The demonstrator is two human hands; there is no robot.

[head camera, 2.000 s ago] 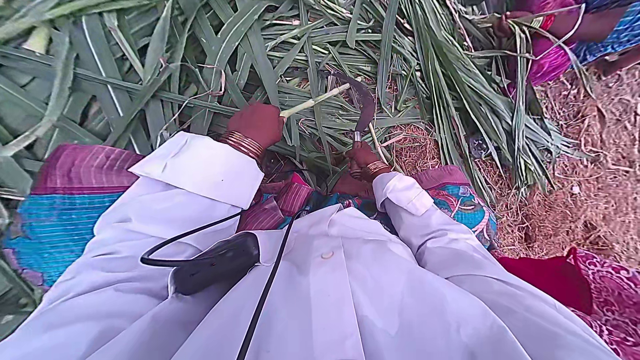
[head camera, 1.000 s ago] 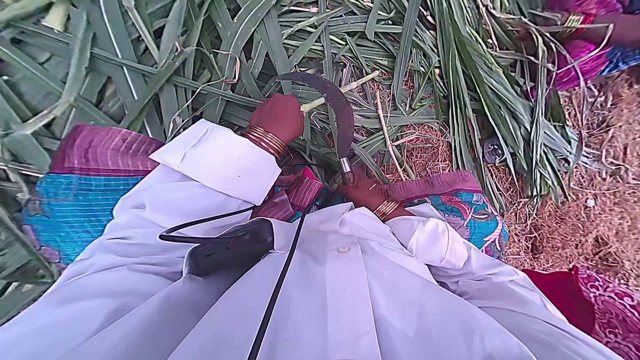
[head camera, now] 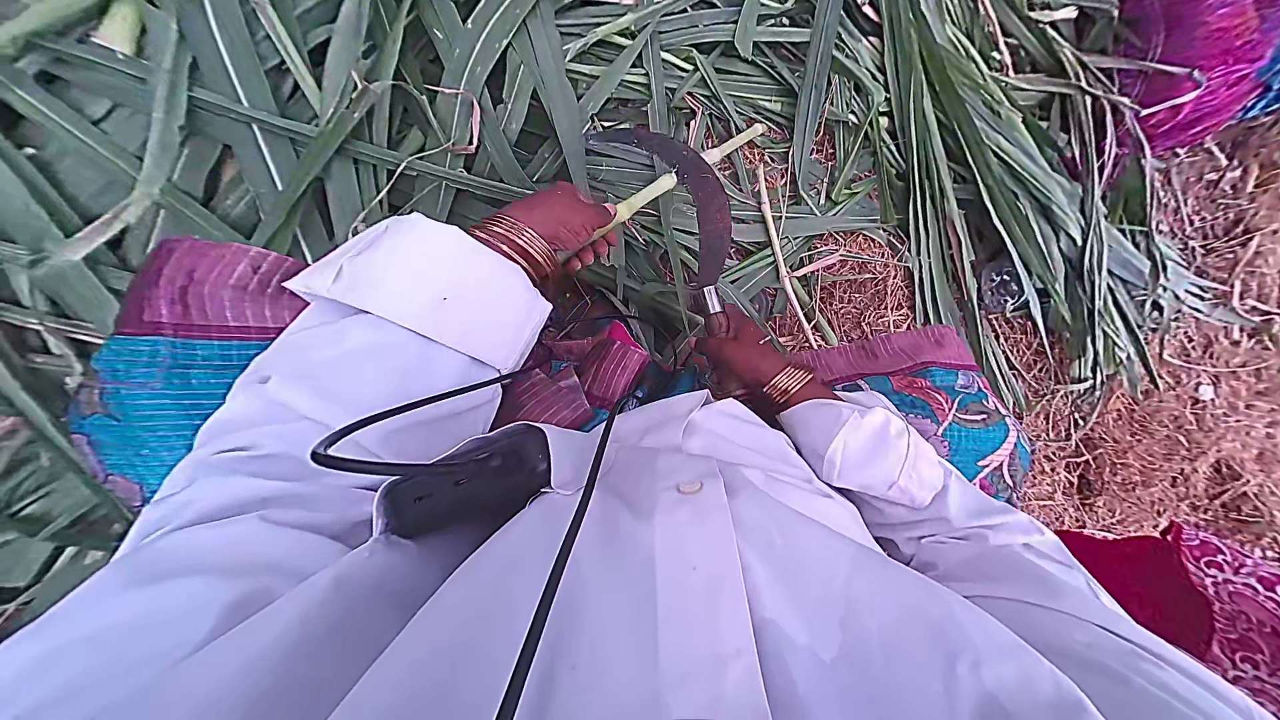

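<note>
My left hand (head camera: 572,222), with bangles at the wrist, grips a pale green plant stalk (head camera: 645,197) that points up and to the right. My right hand (head camera: 738,352) is closed round the handle of a sickle (head camera: 708,208), just behind its metal collar. The dark curved blade stands upright from that hand and bends left at the top. It crosses the stalk, and a further pale piece (head camera: 735,143) shows on the blade's far side. Whether the two pieces are still joined is unclear. The sickle's handle is mostly hidden by my fingers.
Long green leaves (head camera: 250,110) cover the ground ahead and to the left. A bundle of long leaves (head camera: 975,170) lies at the right, over dry straw (head camera: 1150,430). Another person's pink and purple clothing (head camera: 1190,70) shows at the top right. A black cable (head camera: 560,570) hangs over my white shirt.
The sickle blade, beyond the stalk's end two seconds ago, now lies across the stalk nearer my left hand. The other person's hand at the top right has gone out of view.
</note>
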